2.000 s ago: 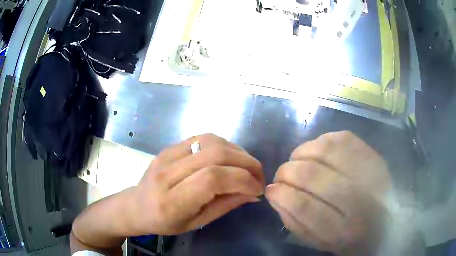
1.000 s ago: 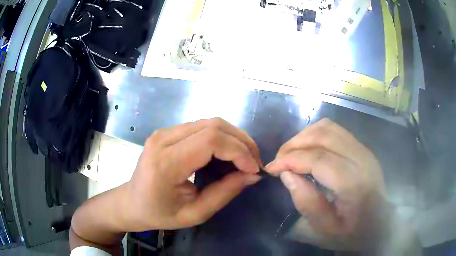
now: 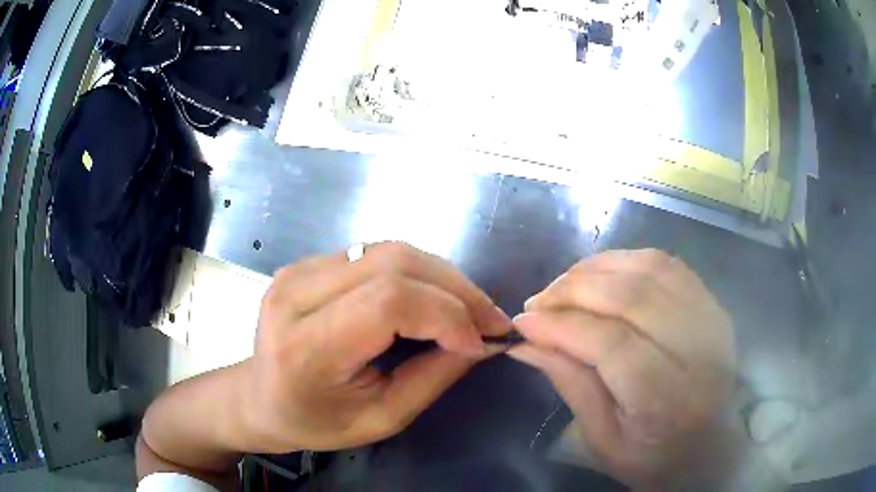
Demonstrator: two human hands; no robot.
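My left hand [image 3: 360, 351] and my right hand [image 3: 629, 356] meet fingertip to fingertip low in the middle of the head view. Both pinch a narrow dark strip [image 3: 503, 338], which looks like a zipper end. A dark bag panel [image 3: 471, 423] hangs below and behind the fingers, mostly hidden by my hands and blurred. A fine pale thread [image 3: 547, 423] shows on it. The left hand wears a ring. No tool can be made out in the right hand.
Dark panels [image 3: 106, 202], one with a small yellow label [image 3: 87, 160], lie at the left. More with silver zipper lines [image 3: 216, 58] lie behind them. A glaring white template [image 3: 461, 106] edged with yellow tape [image 3: 706, 179] lies on the metal table [image 3: 317, 202]. Small machine parts [image 3: 597, 36] show above.
Both hands have shifted slightly and their fingers have closed in. The dark strip now shows between the fingertips, where two seconds ago it was hardly visible. The panels at the left have not moved.
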